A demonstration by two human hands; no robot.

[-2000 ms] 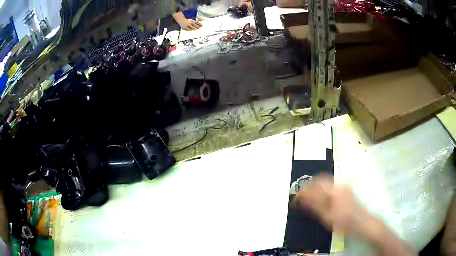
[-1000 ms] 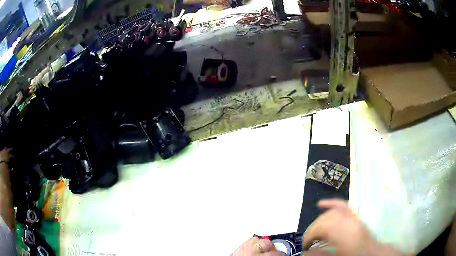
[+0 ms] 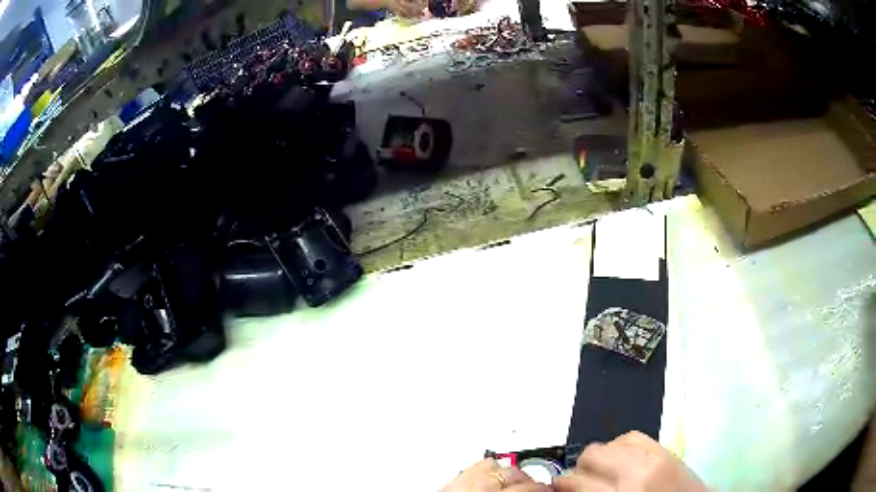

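Note:
A black unit with a pale disc [image 3: 540, 470] and a red part lies at the bottom edge, partly cut off. My left hand [image 3: 490, 477], with a ring on one finger, holds it from the left. My right hand [image 3: 629, 467] is at its right side with fingers bent over it; whether they grip it is hidden. Both hands are cut off by the frame's bottom edge. A black strip [image 3: 620, 399] runs away from the unit on the white bench. A grey-black mottled piece [image 3: 625, 334] lies on the strip.
Black housings [image 3: 255, 279] are heaped at the left. A unit with red and white parts [image 3: 415, 142] sits on the shelf behind. A metal upright [image 3: 654, 106] and an open cardboard box [image 3: 783, 183] stand at the back right. More units [image 3: 60, 452] lie at the lower left.
The right hand has moved from the mottled piece down to the unit, where the left hand has come into view. The view has shifted. The arm at the left edge has mostly gone from view.

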